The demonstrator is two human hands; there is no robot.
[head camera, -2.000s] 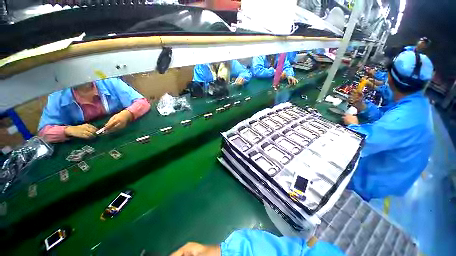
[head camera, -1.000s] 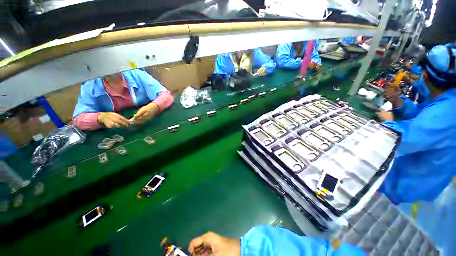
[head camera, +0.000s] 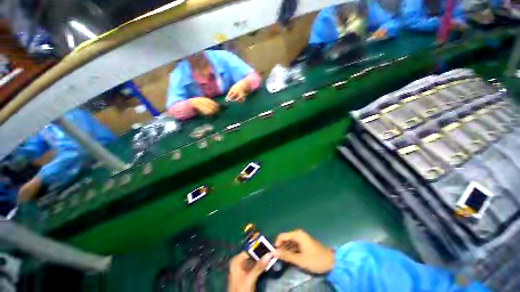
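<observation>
My left hand and my right hand meet at the lower middle of the picture. Both have their fingers on a small display assembly with a white border, a dark screen and an orange-gold tab at its upper end. My left hand is partly cut off by the bottom edge. A loose pile of black frames lies on the green bench left of my hands, blurred. Another display assembly lies on the stack of blister trays at the right.
Two screen units lie on the green conveyor ahead. Small metal parts line its far side, with clear plastic bags beyond. A person in blue works across the belt. A pale bar juts in at left.
The view has swung left, so the scene sits further right. My left hand has come into view and joined my right on the display assembly. The loose black frames now show.
</observation>
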